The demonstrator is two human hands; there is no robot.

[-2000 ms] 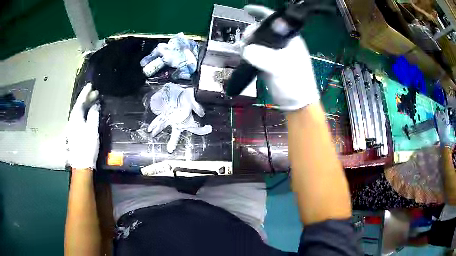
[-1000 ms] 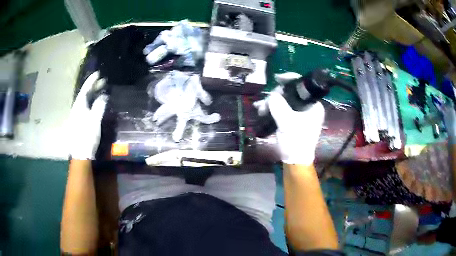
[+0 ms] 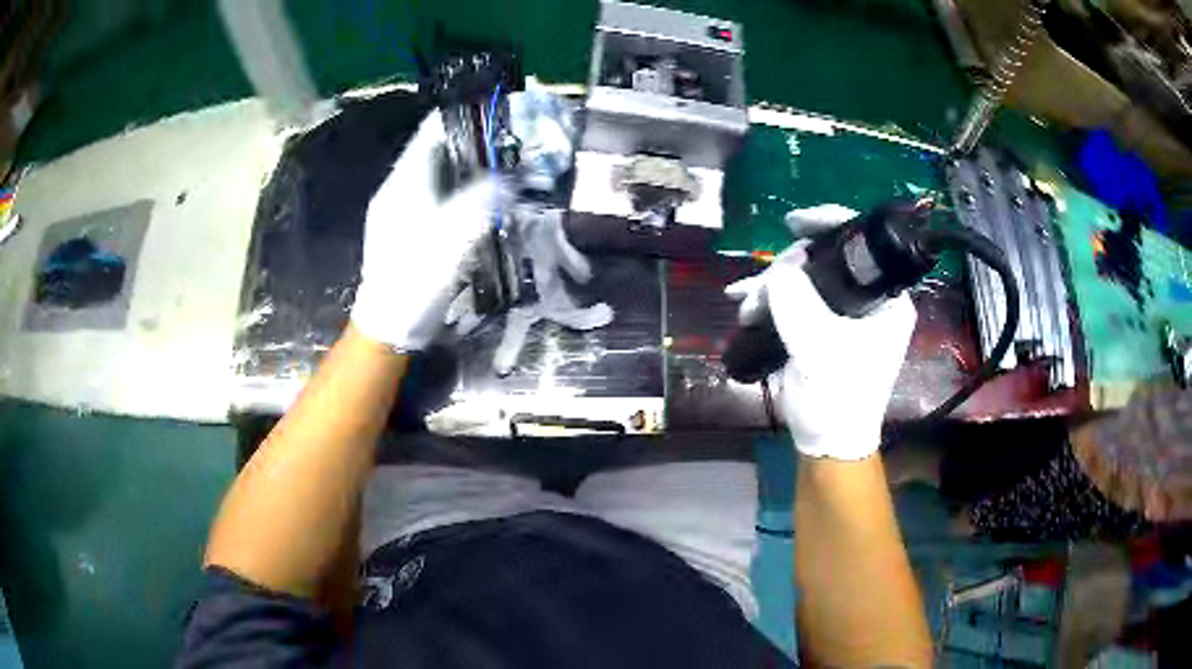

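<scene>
My left hand (image 3: 416, 242), in a white glove, is closed around a dark, narrow profile assembly (image 3: 473, 124) with a thin blue line along it. It holds the piece over the spare gloves, and part of the piece is hidden by my fingers. My right hand (image 3: 843, 353), also gloved in white, grips the thick black electric screwdriver (image 3: 863, 261) with a pale label. The screwdriver's cable loops down on the right. Whether a screw is at its tip cannot be told.
The grey screw feeder (image 3: 667, 111) stands at the back centre. Crumpled spare gloves (image 3: 549, 281) lie beneath my left hand. A pale handle-like strip (image 3: 543, 416) lies at the front edge. Silver profiles (image 3: 1026, 268) lie in a row at right. A person's forearm (image 3: 1150, 451) shows far right.
My left hand has moved from the bench's left side towards the centre and now holds the profile assembly. My right hand has brought the screwdriver from the feeder to the right. The view has shifted.
</scene>
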